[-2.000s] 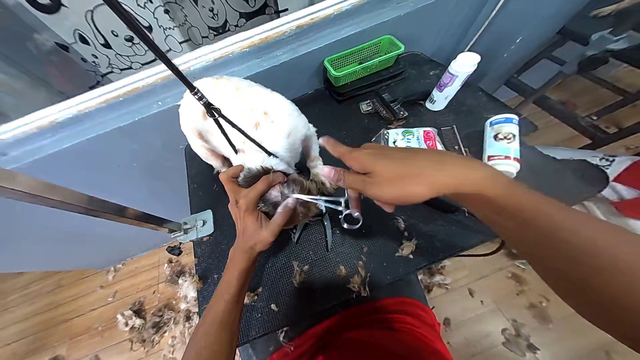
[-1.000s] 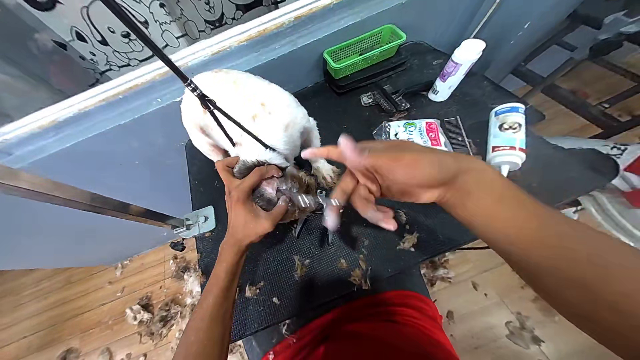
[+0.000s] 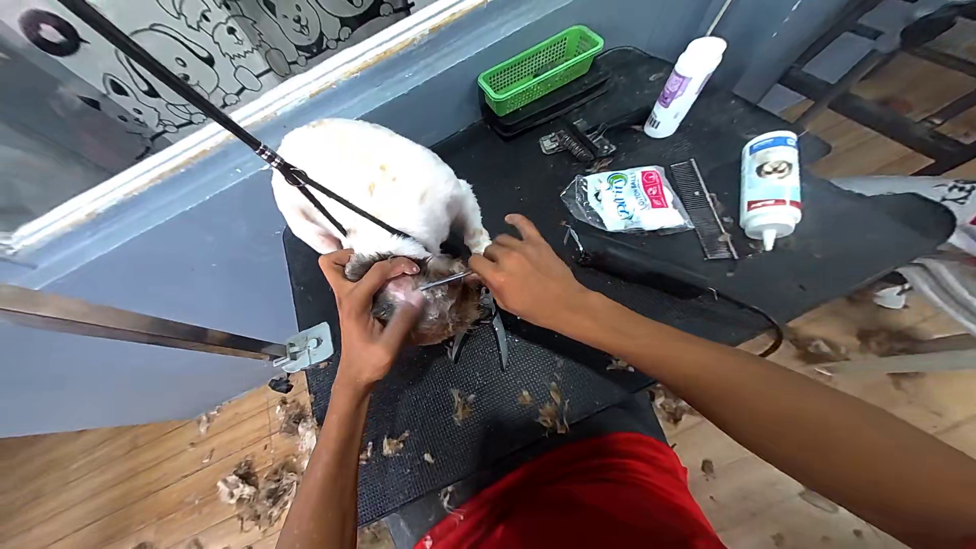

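Observation:
A white dog [image 3: 374, 179] with a brown and grey head [image 3: 450, 309] is on the black grooming table, a black restraint strap [image 3: 229, 126] running to its neck. My left hand [image 3: 366, 320] holds the head, fingers and thumb around an ear whose pink inner skin shows. My right hand [image 3: 526, 278] grips the handle end of a slim metal hemostat [image 3: 446, 280]; its tip is at the ear. Its handles are hidden by my fingers. Beneath the head, the handles of a plier-like tool [image 3: 499, 339] rest on the mat, its upper part hidden.
Right of the dog on the table [image 3: 518, 404] are a green plastic basket [image 3: 541, 69], a clipper blade [image 3: 579, 142], a cotton-ball packet [image 3: 629, 200], a metal comb [image 3: 701, 210], black clippers [image 3: 640, 267] and two white bottles [image 3: 772, 187] [image 3: 685, 88]. Hair tufts lie around. A metal post [image 3: 145, 324] stands left.
My right hand was spread with the hemostat's ring handles at its fingers; its fingers are now closed around the handle end, the tip at the ear. My left hand stays on the dog's head.

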